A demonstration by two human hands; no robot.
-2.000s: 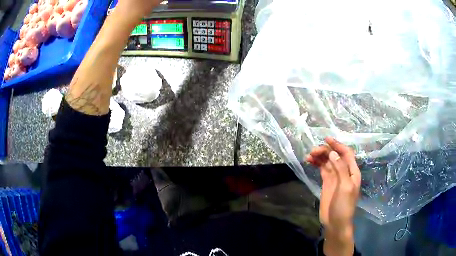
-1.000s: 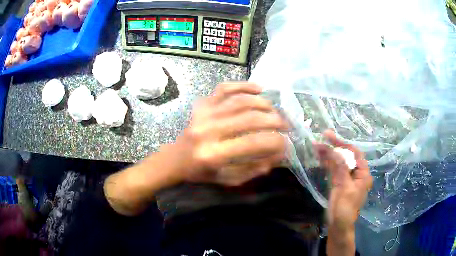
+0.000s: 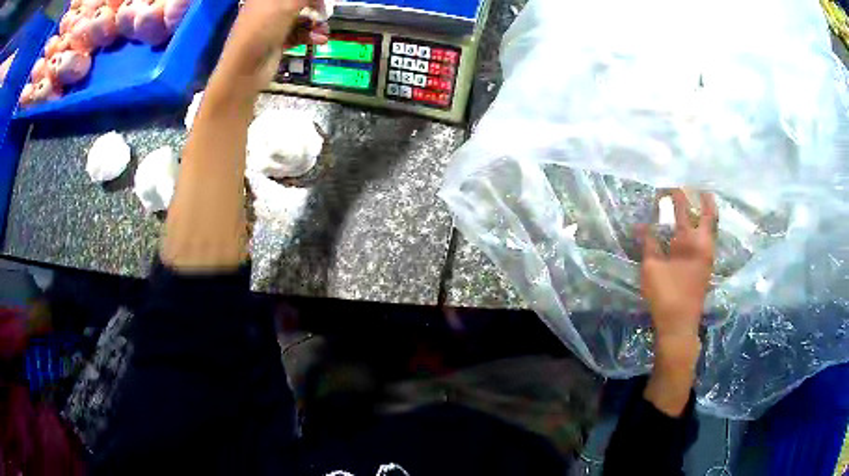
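Observation:
My left hand (image 3: 279,23) is over the front left of the scale (image 3: 424,110), partly cut off by the top edge. A bit of white material (image 3: 323,11) shows at its fingertips. My right hand (image 3: 680,256) is at the mouth of the clear plastic bag (image 3: 614,121), fingers spread, with a small white piece (image 3: 666,212) between them. White rounded lumps (image 3: 284,142) lie on the speckled counter (image 3: 391,214); another lump (image 3: 109,156) is at the left. My left forearm hides part of this group.
A blue tray (image 3: 172,79) with peach-pink pieces (image 3: 70,65) stands at the upper left. The scale's green displays (image 3: 343,74) and keypad are partly in view. The counter's front edge runs below the lumps. Dark red cloth (image 3: 33,418) shows at the lower left.
My left hand has moved from beside the bag up to the scale. My right hand has moved up and slightly right, with its fingers more spread. The camera view has shifted slightly.

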